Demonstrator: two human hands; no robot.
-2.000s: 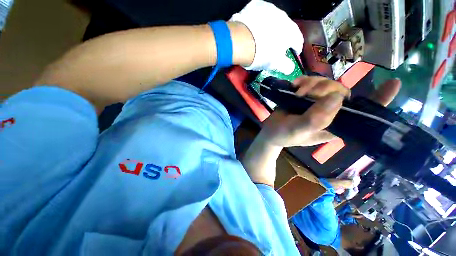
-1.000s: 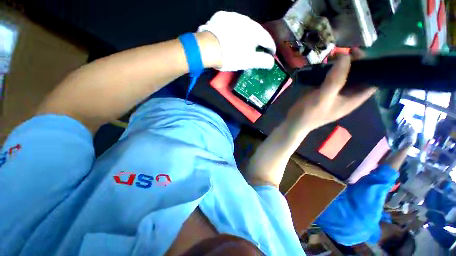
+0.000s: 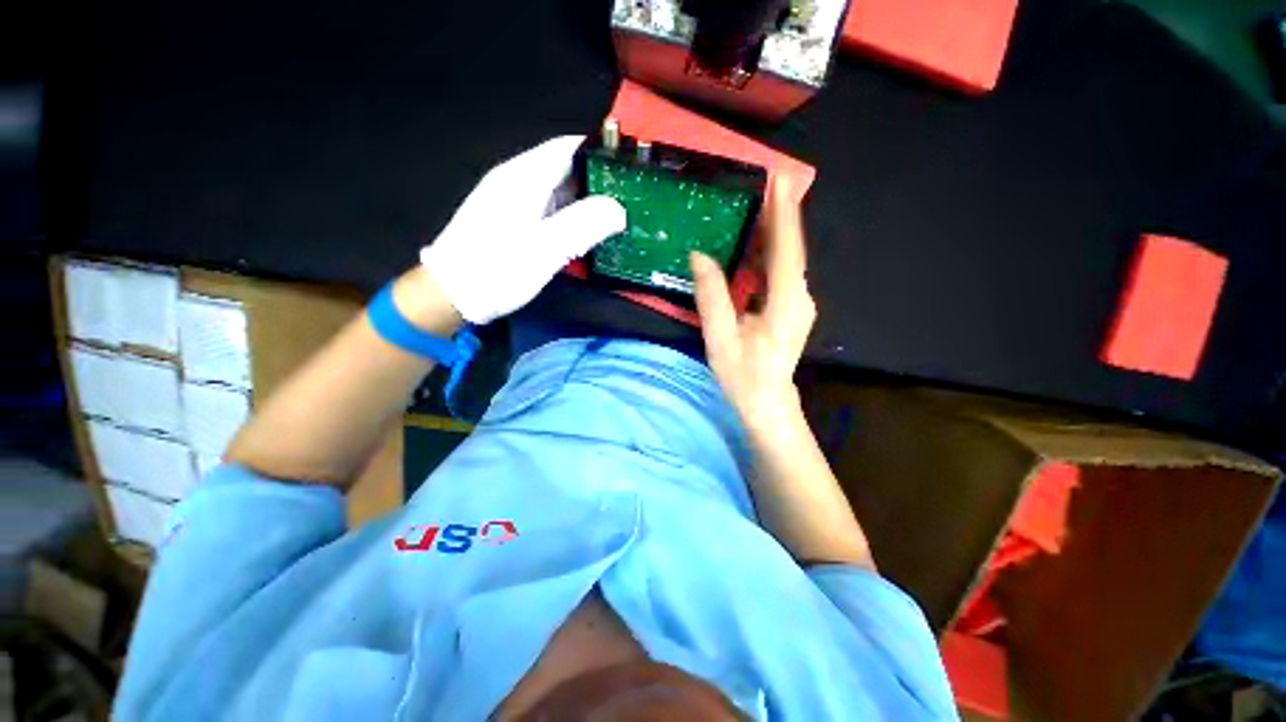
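The board unit (image 3: 670, 223), a green circuit board in a thin black frame, is over a red foam pad (image 3: 705, 137) in front of me. Metal connectors stick out of its far edge. My left hand (image 3: 519, 233), in a white glove with a blue wrist strap, grips the unit's left side, thumb on the board. My bare right hand (image 3: 759, 303) holds its right side, a fingertip on the board near the lower right corner. The screwdriver is not clearly seen in a hand. Whether the unit touches the pad is hard to tell.
The screw feeder (image 3: 726, 71) stands just beyond the unit, with a dark object above it. Red foam pads (image 3: 938, 35) lie right of it, and a single red pad (image 3: 1165, 306) farther right. An open carton (image 3: 1142, 564) with red pads is at lower right, a carton of white boxes (image 3: 268, 332) at left.
My right hand has let go of the black screwdriver and now holds the unit's right side. The view has turned, and both cartons now show their contents.
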